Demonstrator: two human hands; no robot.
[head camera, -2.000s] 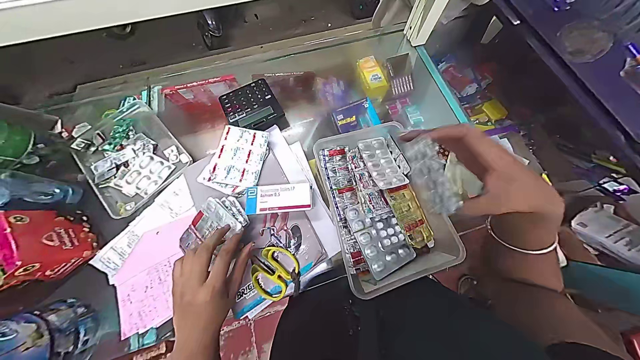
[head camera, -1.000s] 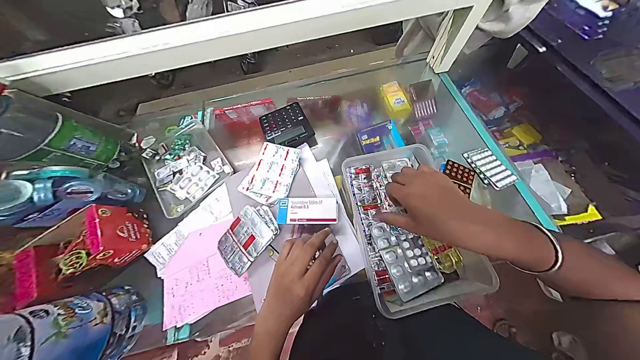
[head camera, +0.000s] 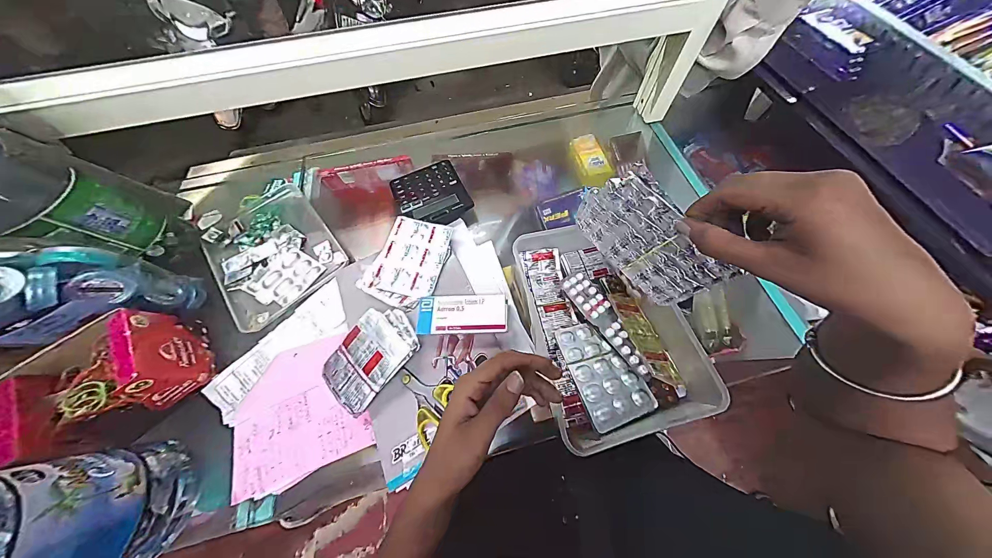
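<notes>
Raised over the back right of a clear plastic tub (head camera: 701, 372), my right hand (head camera: 783, 232) pinches a silvery foil blister pack (head camera: 651, 240). The tub holds several blister packs, among them a silver one with round tablets (head camera: 604, 380). My left hand (head camera: 496, 395) is half curled at the tub's left edge, with nothing seen in its grip. Yellow-handled scissors (head camera: 428, 418) lie partly hidden behind it. Further left are a white and blue medicine box (head camera: 463, 314), foil strips with red marks (head camera: 370, 360) and white strips with red print (head camera: 408, 260).
On the glass counter are a black calculator (head camera: 431, 192), pink handwritten paper (head camera: 298, 418) and a second clear tub (head camera: 248, 314) of blister packs. A red box (head camera: 167, 360) with rubber bands and rolls of tape (head camera: 101, 285) stand at left. A white frame (head camera: 372, 58) runs along the back.
My right hand was down in the tub a second ago; it is now raised with a foil blister pack. The left hand has moved from beside the medicine box to the tub's edge.
</notes>
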